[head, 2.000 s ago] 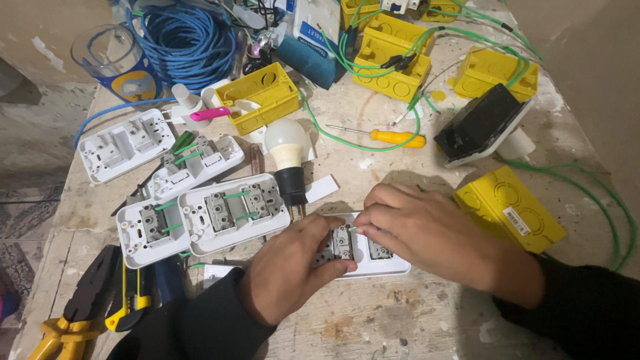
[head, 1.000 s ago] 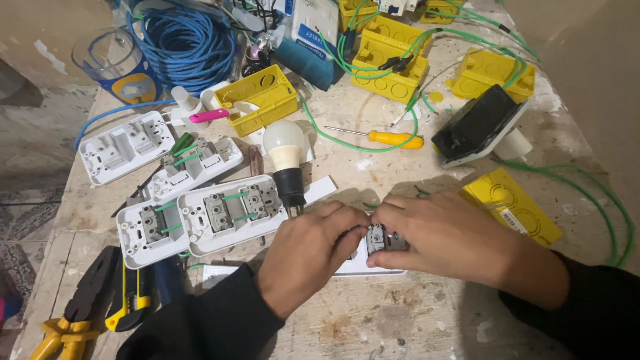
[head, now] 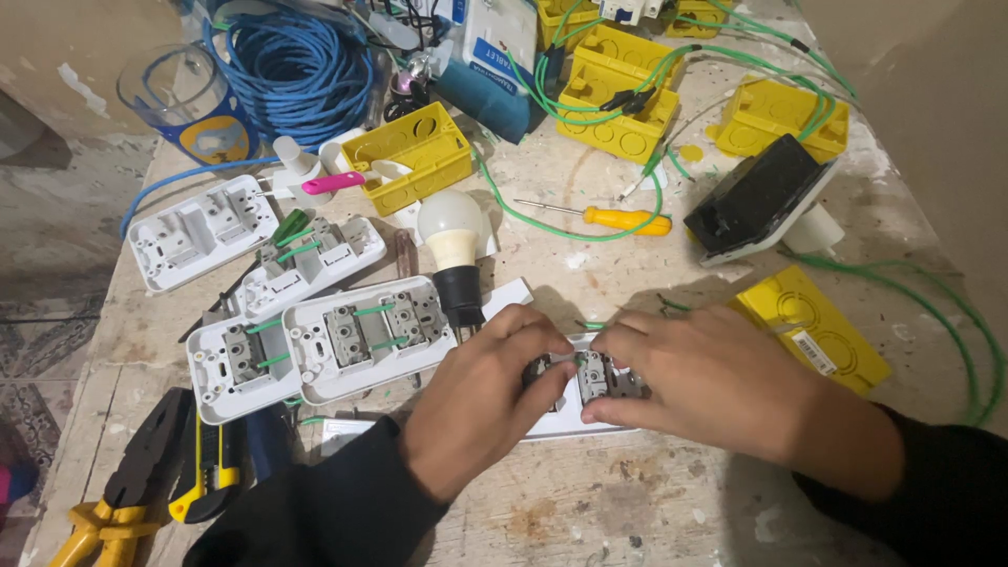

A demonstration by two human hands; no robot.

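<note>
A white plastic wiring plate (head: 579,421) lies on the worktable under both hands. My left hand (head: 492,394) rests over its left end, thumb and fingertips around a small grey module that is mostly hidden. With thumb and fingers, my right hand (head: 701,378) grips the grey terminal module (head: 596,378) on the plate's right part. Green wire shows between the fingertips. Left of the hands lie white double plates (head: 370,339) fitted with grey modules and short green wires. A light bulb in a black plug-in holder (head: 457,260) lies just beyond my left hand.
Combination pliers (head: 134,472) and a yellow utility knife (head: 209,465) lie at the near left. Farther back are a yellow-handled screwdriver (head: 626,220), yellow electrical boxes (head: 618,94), a blue cable coil (head: 299,79) and a glass (head: 197,118). A yellow box (head: 819,327) sits beside my right hand.
My left hand covered less of the left module two seconds ago; its fingers have shifted over it. My right hand's thumb and fingers have come around the right module.
</note>
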